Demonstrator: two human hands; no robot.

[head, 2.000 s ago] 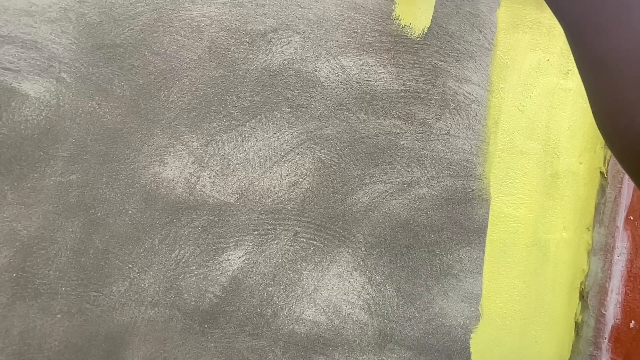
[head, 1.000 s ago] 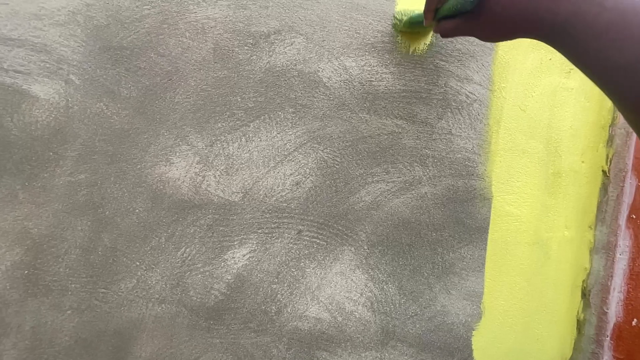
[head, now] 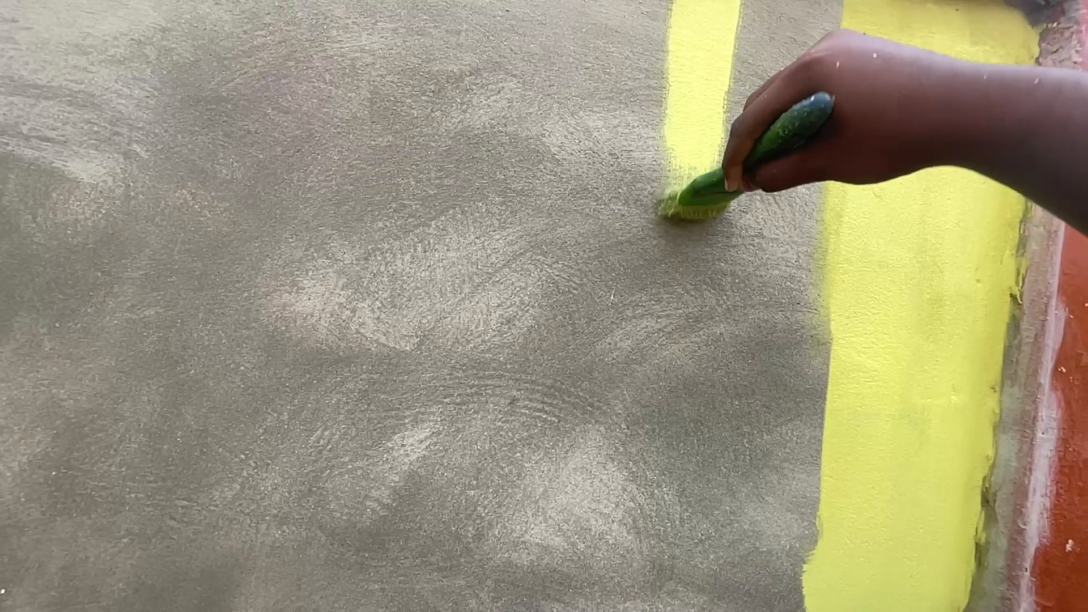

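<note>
My right hand [head: 816, 119] reaches in from the right edge, its fingers closed around the green handle of a paintbrush [head: 739, 170]. The yellow-coated bristles press on a rough grey plastered surface [head: 425, 297], at the lower end of a narrow yellow painted stripe [head: 701, 85]. Under my wrist and forearm runs a wide yellow painted band [head: 914, 382], parallel to the stripe, with grey surface between the two. My left hand is out of view.
Beyond the wide band, along the right side, lie a rough whitish-grey edge [head: 1033, 425] and a reddish-orange strip [head: 1067, 510].
My right hand has come into view with the brush and moved down along the narrow stripe. That stripe now reaches lower than in the earlier frames.
</note>
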